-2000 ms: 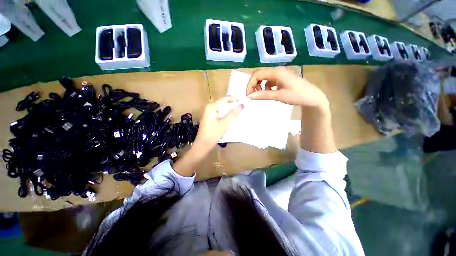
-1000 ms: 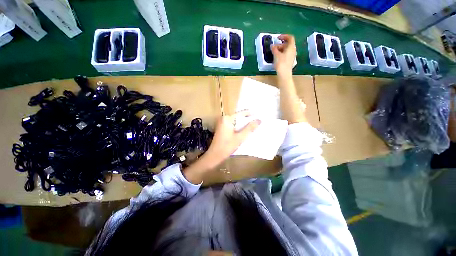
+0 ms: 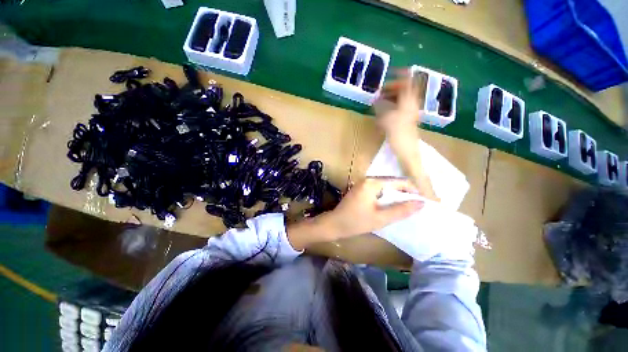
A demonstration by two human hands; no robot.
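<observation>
My left hand rests on the white sheets on the cardboard-covered bench, fingers bent over their left side; whether it grips a sheet is unclear. My right hand is blurred over the belt, between an open white box with two black devices and another such box, partly covering the latter. I cannot tell whether its fingertips hold anything. A tangled heap of black cables with silvery plugs lies left of my left hand.
More open white boxes stand along the green belt, one at upper left. A white panel stands behind. A grey plastic bag lies at right. A blue crate is at upper right.
The view has turned, so the bench and boxes appear tilted. My right hand has left the box it was touching and is now at that box's left side. My left hand stays on the sheets.
</observation>
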